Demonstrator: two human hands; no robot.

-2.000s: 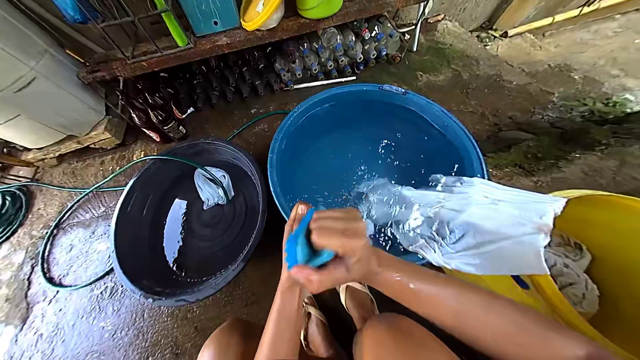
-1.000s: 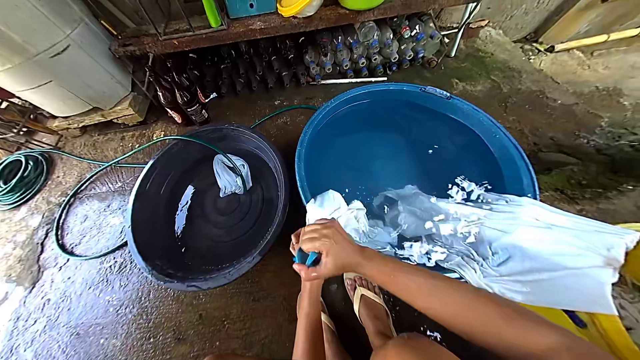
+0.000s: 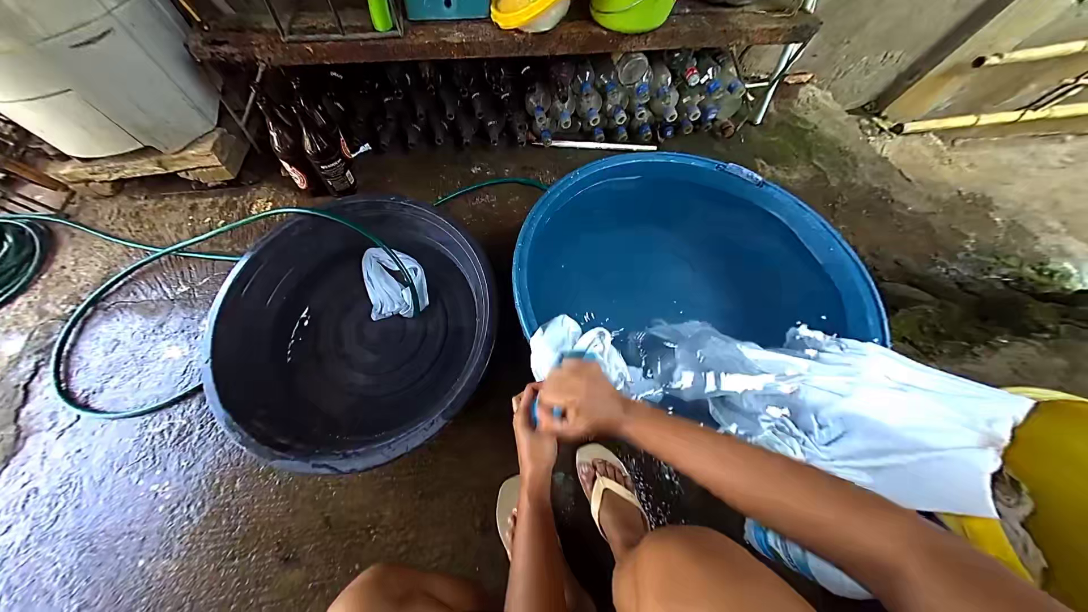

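Note:
My left hand (image 3: 534,429) and my right hand (image 3: 581,399) are closed together on a small blue item (image 3: 546,411), mostly hidden by the fingers; it may be cloth or a brush. Both hands are at the near left rim of a large blue plastic basin (image 3: 680,246) of water. Wet white cloth (image 3: 884,416) stretches from the near side of this basin across its rim to a yellow tub (image 3: 1054,476) at the right. A bunched end of white cloth (image 3: 557,340) lies just beyond my hands.
At the left stands a black plastic basin (image 3: 348,340) with a white cloth bag (image 3: 393,285) and the end of a green hose (image 3: 127,272). Bottles (image 3: 629,98) lie under a wooden shelf (image 3: 510,38). My sandalled feet are below the hands, and a white container (image 3: 102,76) stands upper left.
Both hands, spread around the blue item at first, are now closed tightly together on it. The bunched white cloth end has come to lie on the basin's near left rim.

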